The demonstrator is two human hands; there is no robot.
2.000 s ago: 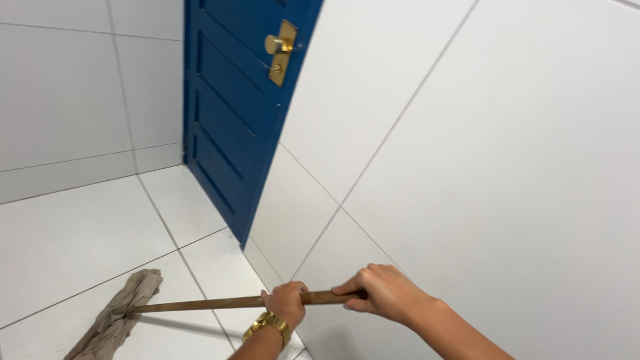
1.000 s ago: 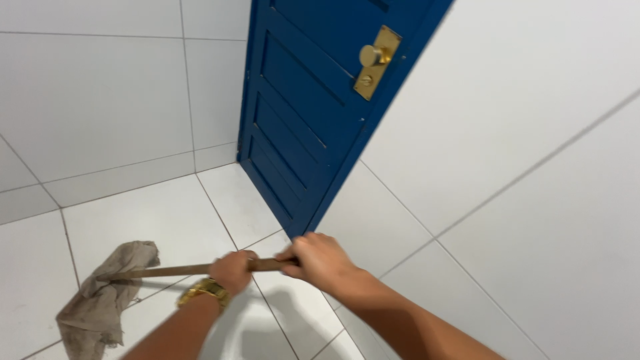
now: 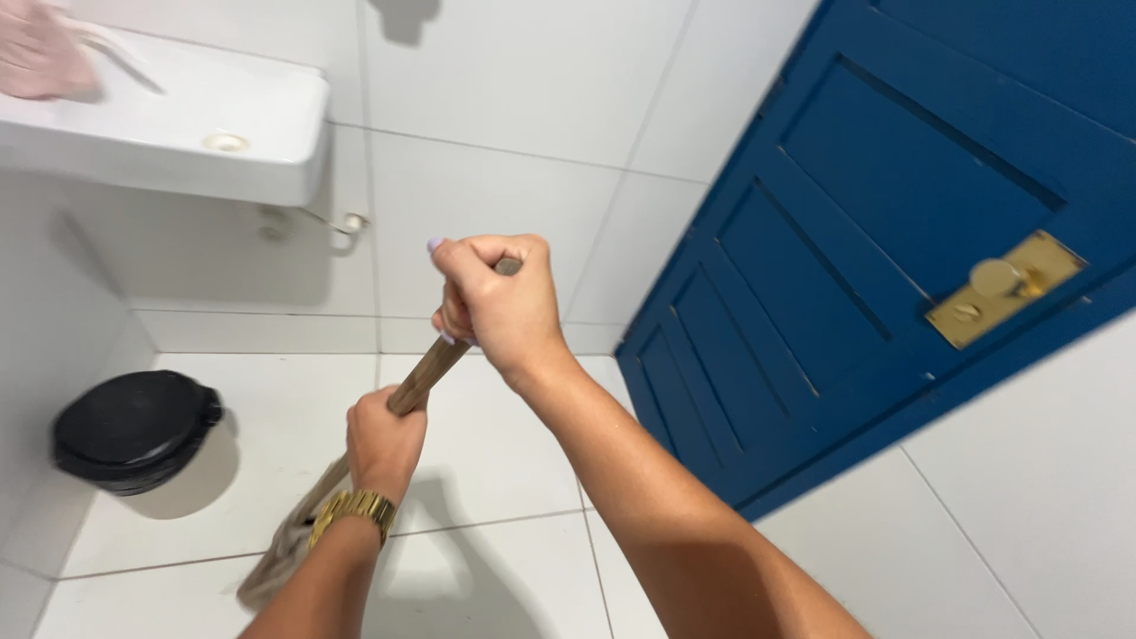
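Observation:
A wooden pole [image 3: 437,366] slants down to the left across the middle of the view. Around its top end is my right hand [image 3: 501,302], closed, with the pole's tip showing between thumb and fingers. Lower down, my left hand [image 3: 385,437] grips the same pole, a gold watch [image 3: 357,513] on that wrist. A grey-brown cloth [image 3: 282,552] lies at the pole's lower end on the white tiled floor [image 3: 497,453]. The left forearm hides part of the cloth.
A lidded black bin [image 3: 138,426] stands by the left wall. Above it a white sink [image 3: 257,98] juts out, with a pink cloth [image 3: 40,53] at its far left. At right is a blue door [image 3: 825,231] with a brass knob [image 3: 996,278].
The view has swung left, bringing in the sink and bin. The pole, nearly level before, now stands more steeply, with my right hand above my left. Both hands keep their grip.

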